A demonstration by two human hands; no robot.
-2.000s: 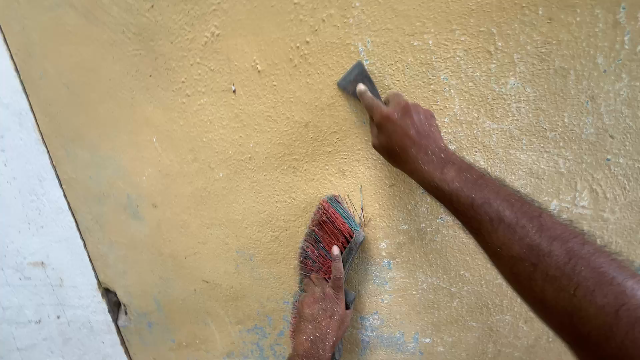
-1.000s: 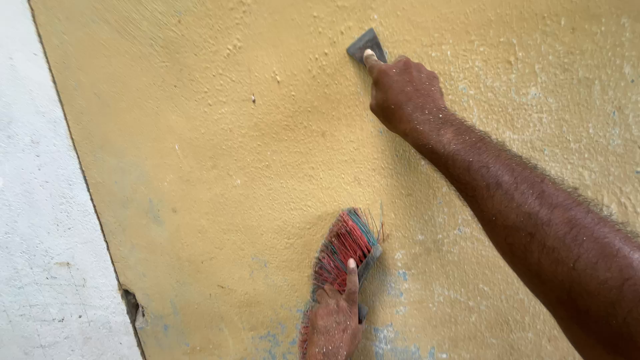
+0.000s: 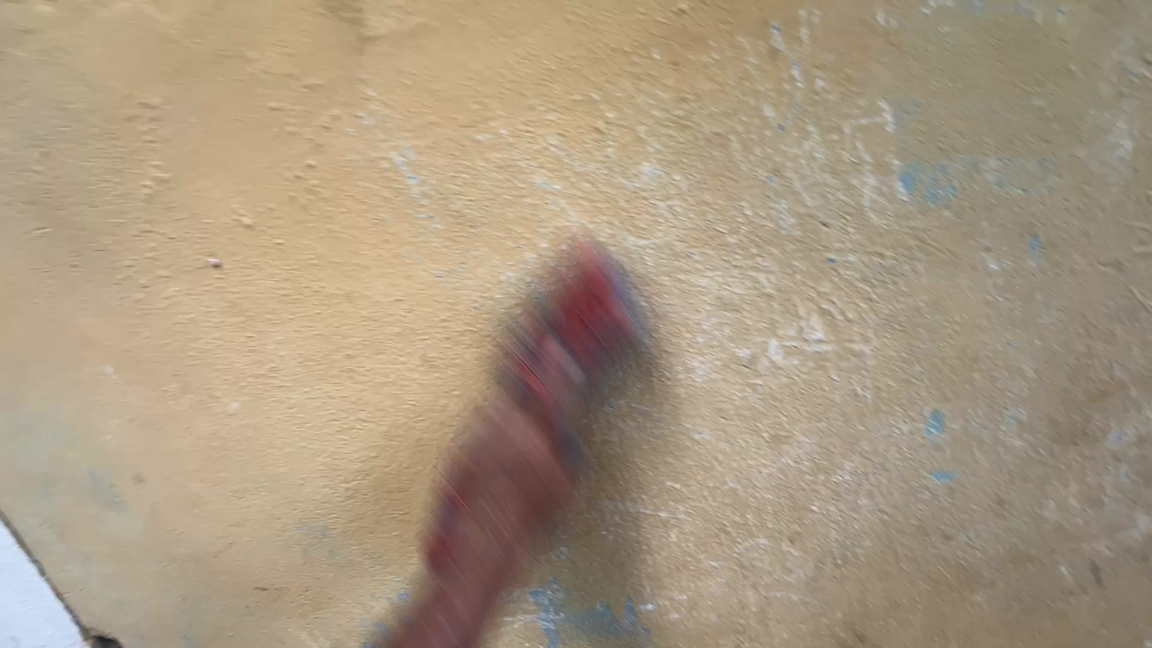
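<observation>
My left hand, blurred by motion, reaches up from the bottom of the head view and is closed on a brush with red and dark bristles. The brush is near the middle of the view, against or just off the yellow painted wall; the blur hides whether it touches. My right hand and the scraper seen earlier are out of view.
The rough wall has pale scratches and blue paint patches at the right and low in the middle. A white surface meets it along a dark edge at the lower left, beside a small dark hole.
My left hand has moved up across the wall with the brush. My right hand and its scraper, high on the wall before, have left the view. The view has shifted.
</observation>
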